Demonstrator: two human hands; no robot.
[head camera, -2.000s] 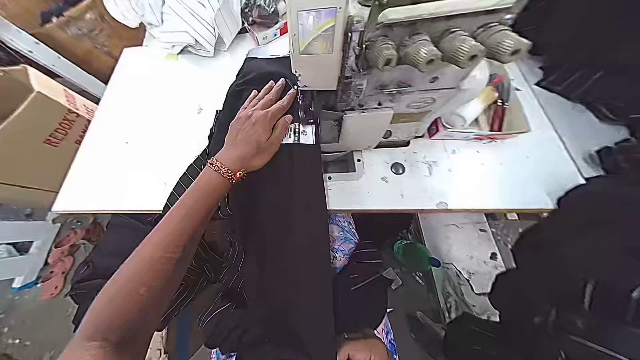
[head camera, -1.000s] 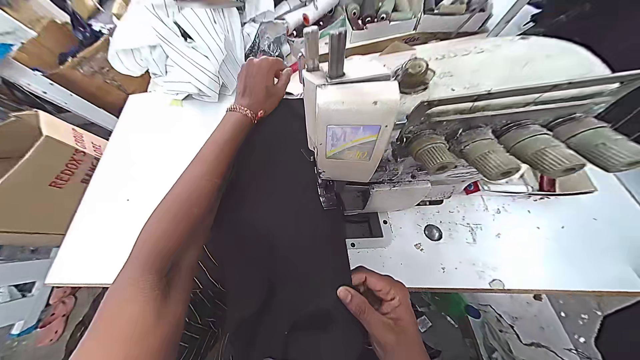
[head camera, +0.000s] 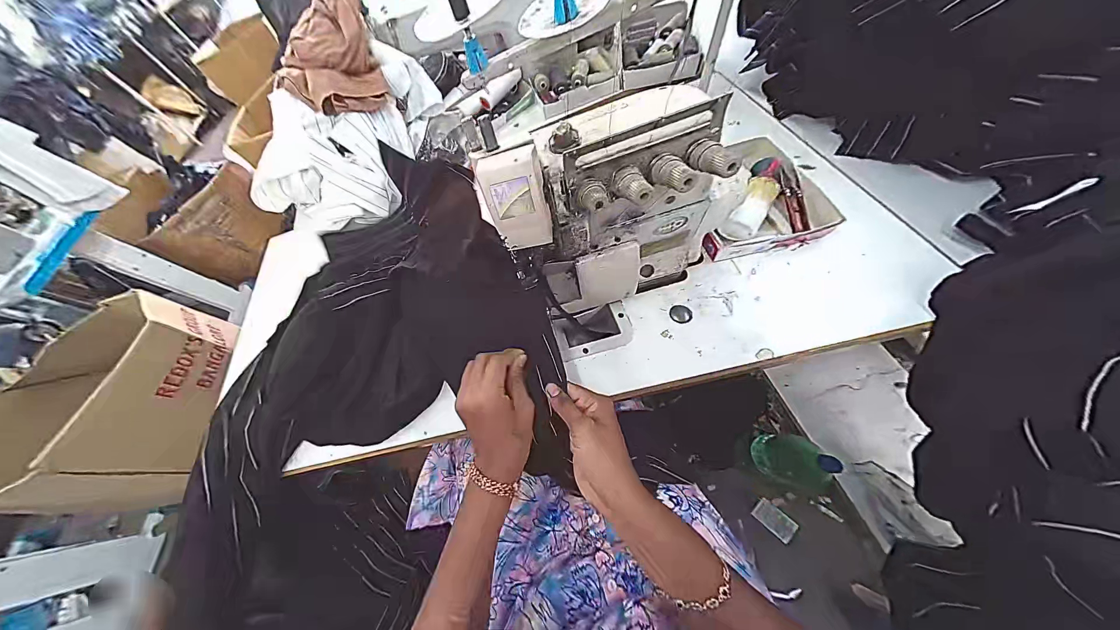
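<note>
Black fabric (head camera: 394, 324) with pale thread lines spreads over the left of the white sewing table (head camera: 726, 306) and hangs off its front edge. Its right side lies by the needle area of an overlock sewing machine (head camera: 630, 184). My left hand (head camera: 497, 407) pinches the fabric near the table's front edge. Close on its right, my right hand (head camera: 595, 437) grips the fabric's edge between thumb and fingers. Each wrist wears a bracelet. The fabric partly hides the presser foot.
A small open box (head camera: 787, 219) with tools stands right of the machine. White striped cloth (head camera: 324, 166) is heaped behind left. A cardboard box (head camera: 114, 402) stands at left, more black fabric (head camera: 1032, 350) at right. A green bottle (head camera: 792, 459) lies below the table.
My left hand has come from the far end of the fabric back to the front edge, beside my right hand. The fabric now lies bunched and spread to the left. The view has shifted.
</note>
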